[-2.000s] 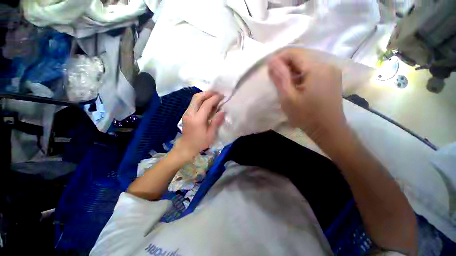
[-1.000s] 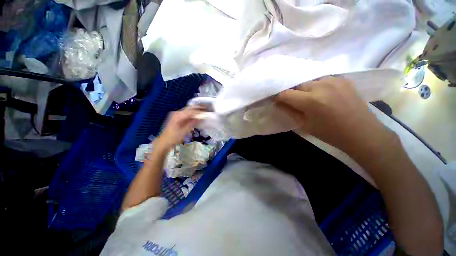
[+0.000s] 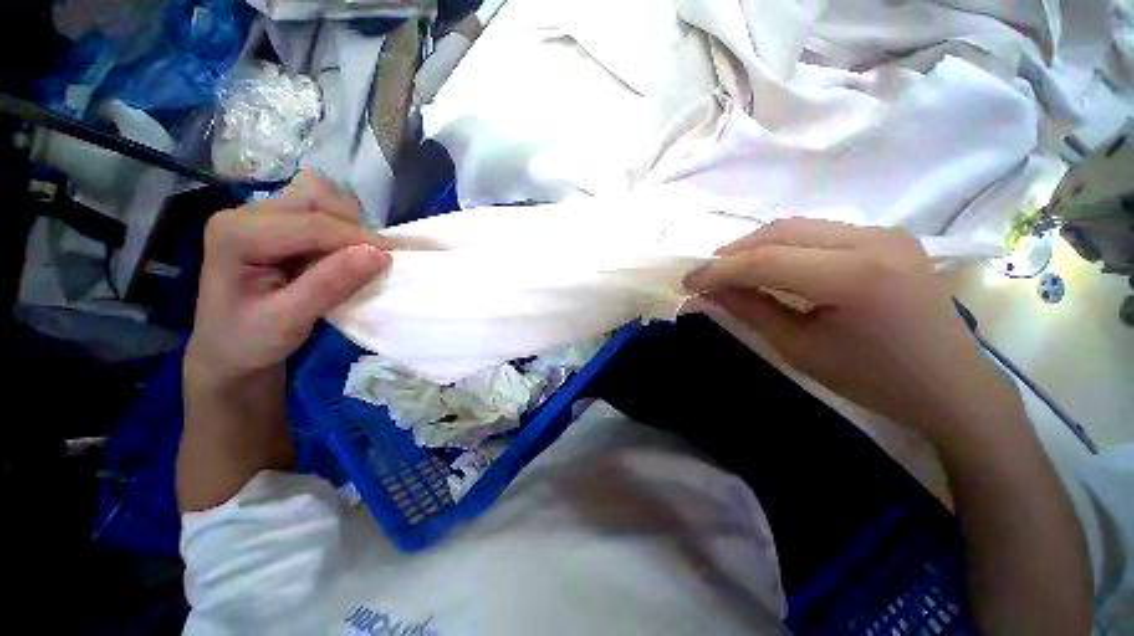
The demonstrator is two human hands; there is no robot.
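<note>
A white garment piece (image 3: 522, 292) is stretched between my two hands over the crate and my lap. My left hand (image 3: 280, 273) pinches its left end between thumb and fingers. My right hand (image 3: 827, 292) pinches its edge near the middle of the view, thumb and fingertips together. More of the white cloth (image 3: 871, 137) lies bunched on the table behind. The sewing machine head (image 3: 1101, 205) is at the right edge, with a bright light by the needle area. A narrow strip of cloth runs from behind my right hand toward it.
A blue plastic crate (image 3: 417, 509) with crumpled white scraps (image 3: 454, 404) is below the cloth. A clear plastic bag (image 3: 265, 122) and blue plastic (image 3: 162, 56) are at upper left. Another blue crate (image 3: 895, 596) is at lower right. The cream machine bed (image 3: 1057, 336) is at right.
My left hand has moved left and up, drawing the cloth out straight between both hands. My right hand has shifted slightly right. The view has shifted, with the machine head lower at the right edge.
</note>
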